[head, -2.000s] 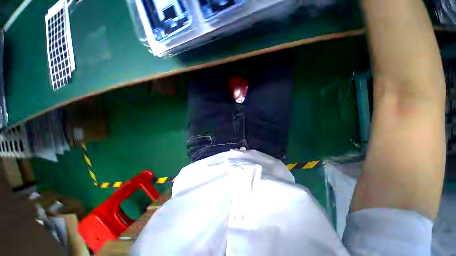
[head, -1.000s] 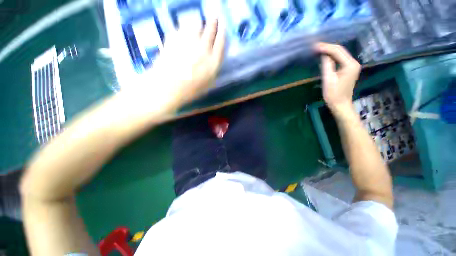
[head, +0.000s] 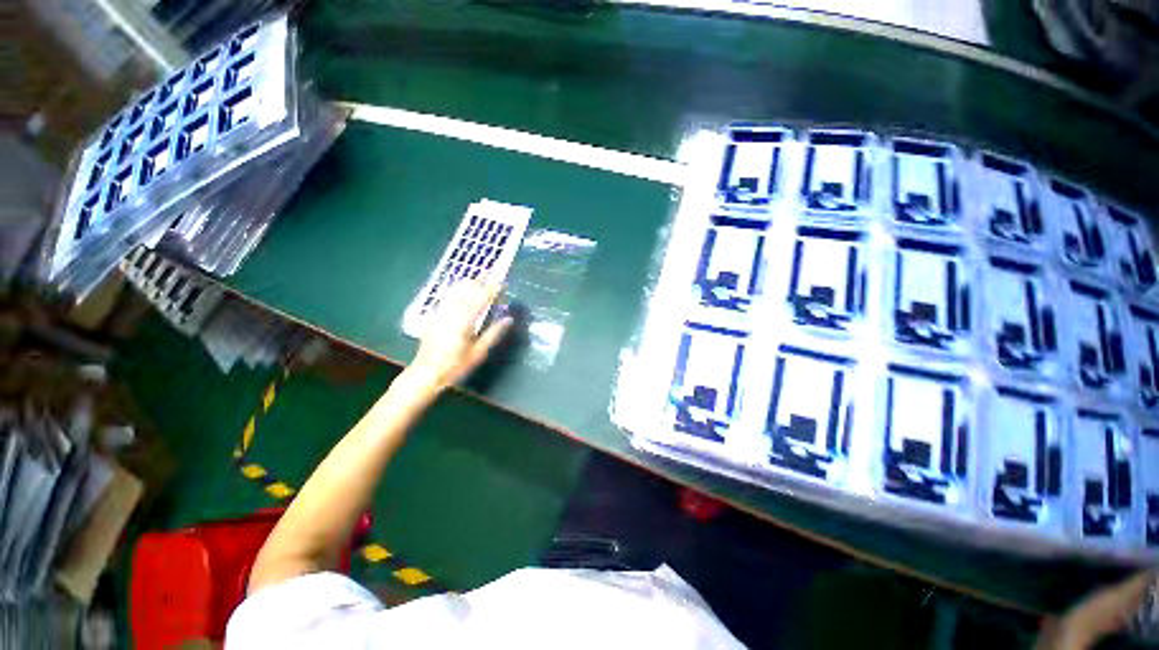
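Note:
A white sticker sheet with rows of small dark rectangles lies on the green bench. My left hand is on its near end, fingers over the sheet; whether it grips the sheet cannot be told. A clear glossy film lies just right of it. A large clear blister tray on the right holds three rows of display modules with dark borders. My right hand is at the lower right corner by the tray's near side, cut off by the edge; its fingers are not clear.
A stack of filled trays leans at the bench's left end. A pale strip runs along the bench behind the sheet. Below are a red stool, yellow-black floor tape and stacked layered items at far left.
The view has swung left. My left hand has moved from the tray to the sticker sheet. My right hand now shows only at the lower right corner.

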